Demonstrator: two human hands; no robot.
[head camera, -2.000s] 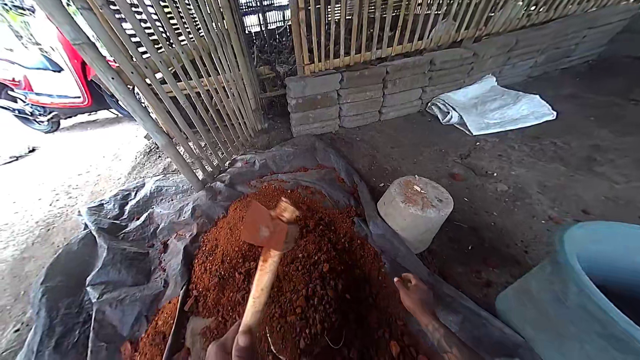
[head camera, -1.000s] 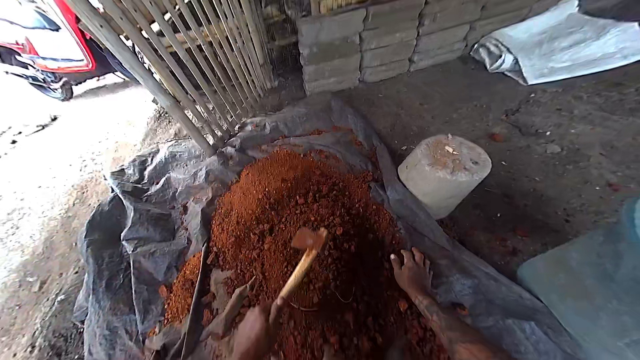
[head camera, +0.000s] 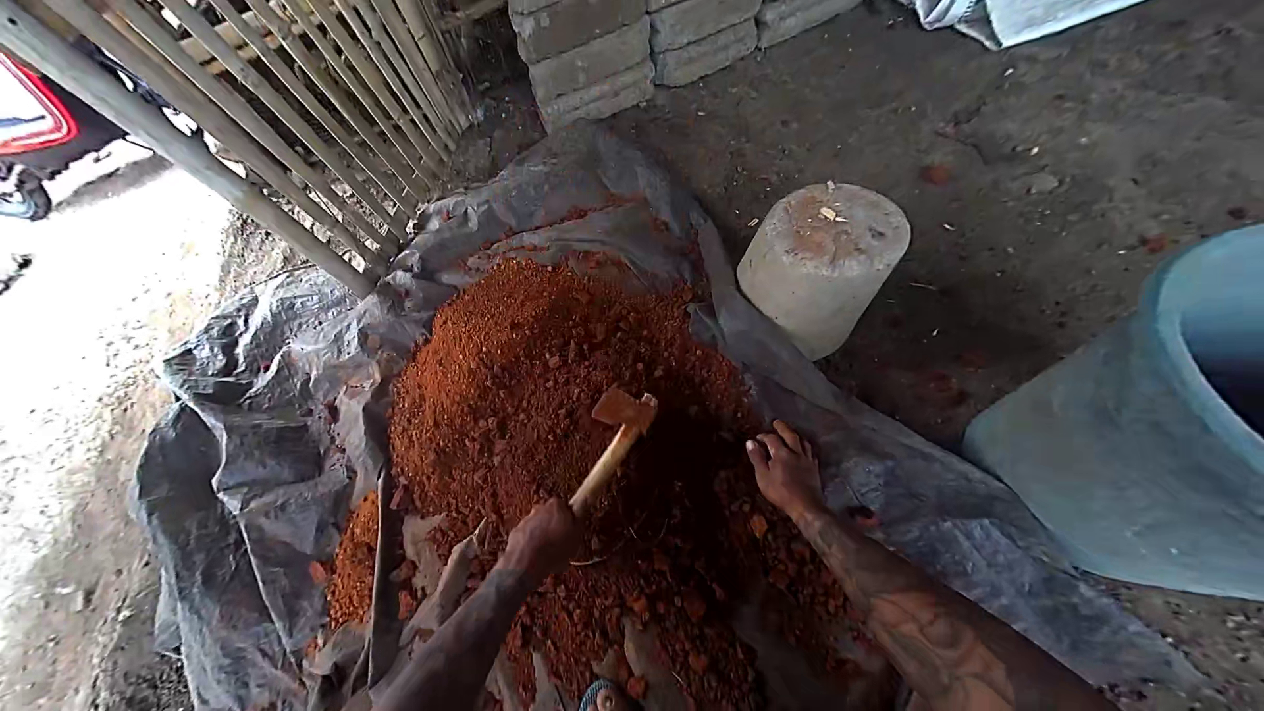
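Observation:
My left hand (head camera: 543, 536) grips the wooden handle of a hatchet-like tool (head camera: 620, 434), whose reddish, dirt-coated head lies over the middle of a pile of crumbled red-brown soil (head camera: 533, 365). My right hand (head camera: 787, 466) holds nothing; its fingers are spread at the right edge of the pile, beside the plastic sheet. The pile rests on a grey plastic tarp (head camera: 267, 474) with crumpled edges. Whether the tool's head touches the soil cannot be told. Part of a foot (head camera: 604, 696) shows at the bottom edge.
A concrete cylinder (head camera: 825, 267) stands right of the pile, and a large blue-grey tub (head camera: 1106, 454) at the right. A slatted bamboo panel (head camera: 296, 128) leans at the upper left, near a red motor scooter (head camera: 39, 109). Stacked grey blocks (head camera: 588, 49) and a white sack (head camera: 1027, 15) lie behind.
The tool's head was raised nearer the camera two seconds ago and is now lower, over the pile. My right hand stays by the pile's right edge. The view has tilted downward.

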